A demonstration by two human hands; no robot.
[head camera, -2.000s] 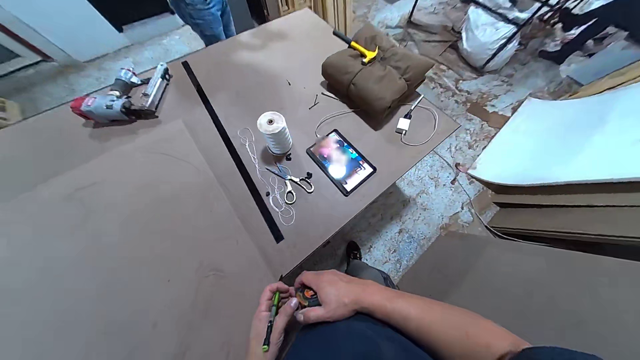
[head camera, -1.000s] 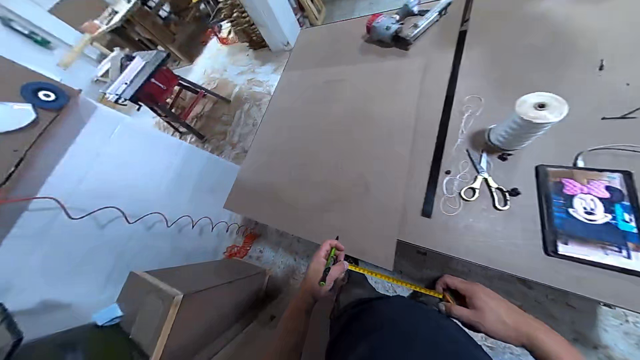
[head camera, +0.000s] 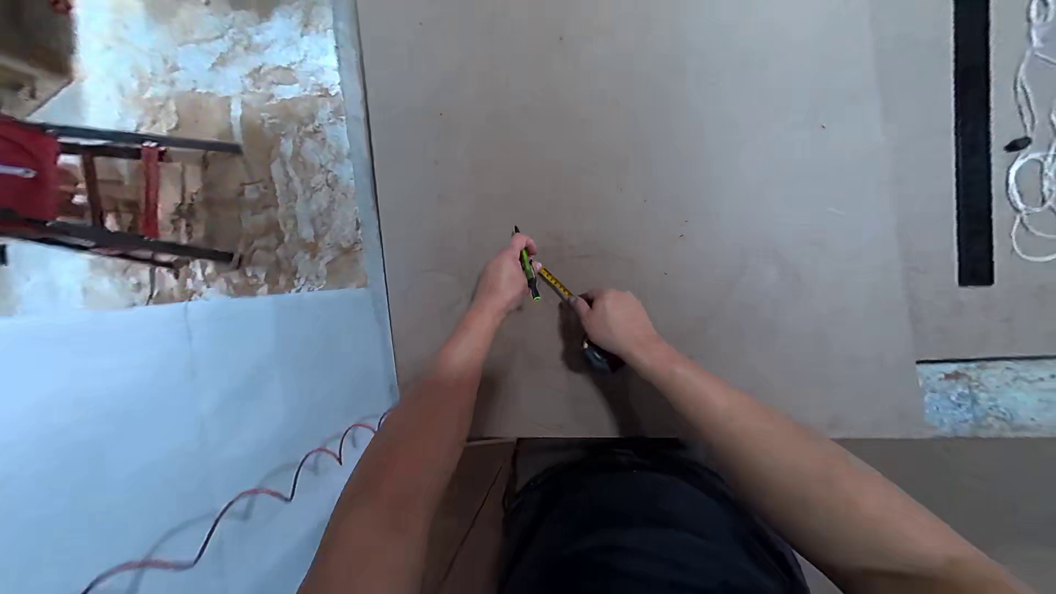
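Note:
Over the large brown sheet (head camera: 742,206), my left hand (head camera: 505,276) holds a green and black marking pen (head camera: 528,268), its dark tip pointing away from me. The same hand has the end of a yellow tape measure blade (head camera: 554,283) at its fingers. My right hand (head camera: 615,322) is closed around the tape measure, whose dark case (head camera: 602,358) shows below the palm. A short length of blade spans the gap between my hands. Whether the blade touches the sheet I cannot tell.
A black strip (head camera: 973,148) lies at the right, beside tangled white cord (head camera: 1027,173). Left of the sheet's edge are a stained floor (head camera: 289,165), a red and black metal stand (head camera: 148,190), a pale blue-white surface (head camera: 190,371) and a coiled red and black hose (head camera: 256,492).
The view has swung left and closer over the sheet. Both hands have moved from the near edge onto or above the sheet. Less blade shows between them than one second ago.

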